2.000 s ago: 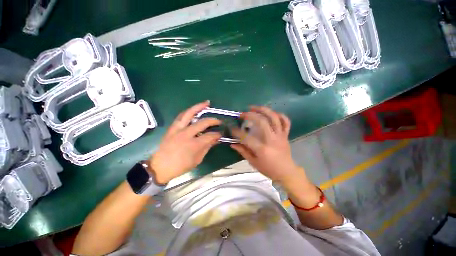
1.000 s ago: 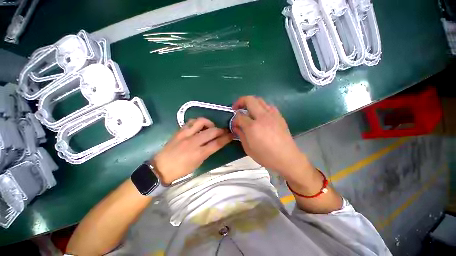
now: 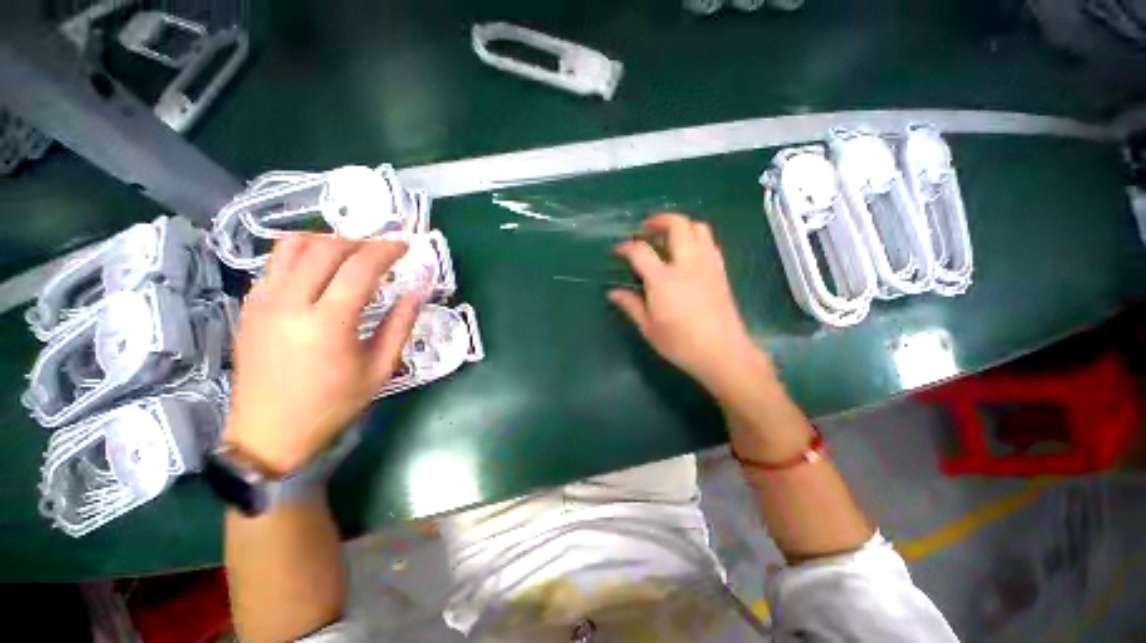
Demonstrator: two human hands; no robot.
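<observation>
My left hand (image 3: 321, 339) is over the nearer left stacks of white oval plastic frames (image 3: 440, 345), covering part of them. Its fingers are spread, and whether they grip a frame is hidden. My right hand (image 3: 689, 302) is above the middle of the green bench, thumb and fingers apart, with nothing visible between them. Thin silvery strips (image 3: 528, 211) lie loosely beyond it and to its left. A faint thin line lies near its fingertips; I cannot tell whether it is touched.
More frame stacks (image 3: 126, 339) lie at the far left. Three frame stacks (image 3: 823, 251) stand side by side at right. A pale strip (image 3: 603, 156) crosses the bench, with a single frame (image 3: 547, 60) beyond it. A grey post (image 3: 120, 119) is upper left; a red stool (image 3: 1043, 421) is lower right.
The frame held between both hands is no longer seen in them. My left hand has moved left onto the stacks; my right hand has opened near the strips. The view has shifted up and left.
</observation>
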